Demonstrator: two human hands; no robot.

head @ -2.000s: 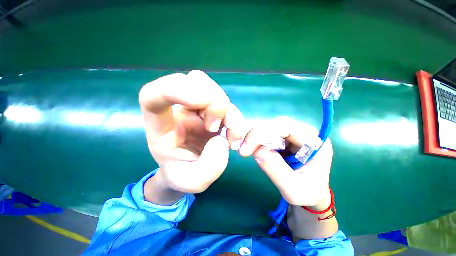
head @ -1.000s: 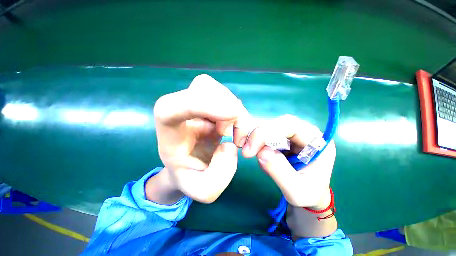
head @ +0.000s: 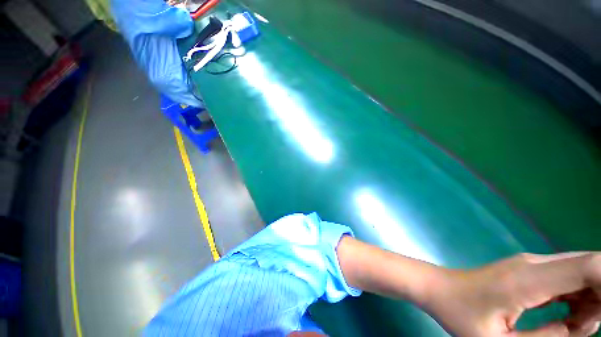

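My left hand (head: 527, 293) is at the lower right, cut off by the picture's right edge. Its fingers curl round into a loop with green bench showing through. The fingertips are at the edge and blurred, so I cannot tell what they hold. A light blue sleeve covers the arm behind it. My right hand is out of the picture. No blue cable or clear plug shows.
A long green bench (head: 316, 125) runs to the upper left. At its far end lie white straps (head: 217, 43), a blue box (head: 245, 27) and a thin black cable. A person in a light blue smock (head: 155, 49) sits there above a blue stool (head: 192, 126).
The view has swung to the left along the bench. My right hand, the blue cable, the clear plugs and the laptop have left the picture. My left hand now shows at the lower right.
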